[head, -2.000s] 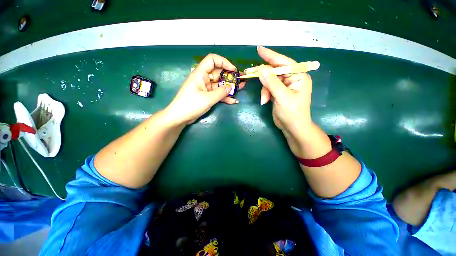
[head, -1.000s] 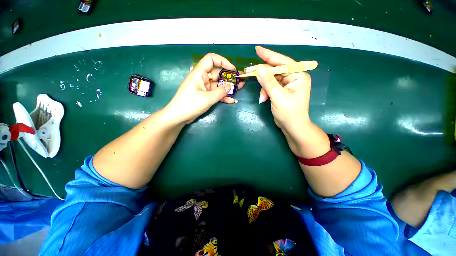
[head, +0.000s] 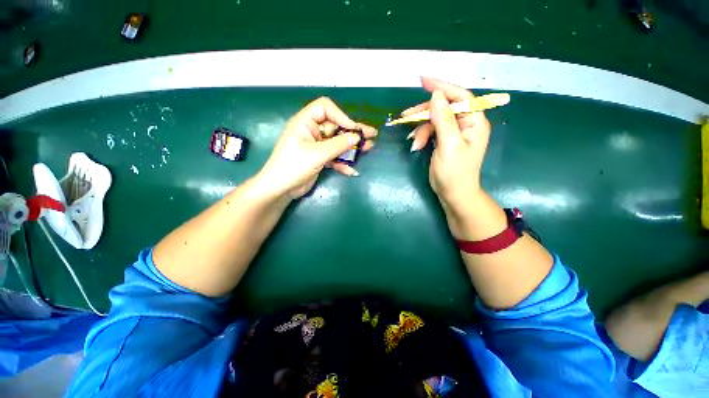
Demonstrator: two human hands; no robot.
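Note:
My left hand [head: 311, 148] holds a small dark electronic module [head: 349, 151] above the green bench, with the thumb covering much of its face. My right hand [head: 459, 144] holds yellow tweezers [head: 466, 106], their tip pointing left, a little right of the module and apart from it. A tiny pale bit [head: 389, 122] shows at the tweezer tip; I cannot tell what it is. A second dark module [head: 228, 144] with a white patch lies on the bench to the left of my left hand.
A white rail [head: 311, 68] curves across behind my hands. Beyond it, the green belt carries several modules, one at upper left [head: 133, 26]. Small clear bits [head: 152, 131] and a white clip fan [head: 87, 200] are at left. A person's arm [head: 661, 315] and a yellow tray edge [head: 705, 175] are at right.
The tweezers have drawn back right from the module, and a pale bit now shows at their tip. My left thumb has moved up over the module's face. The view has shifted slightly.

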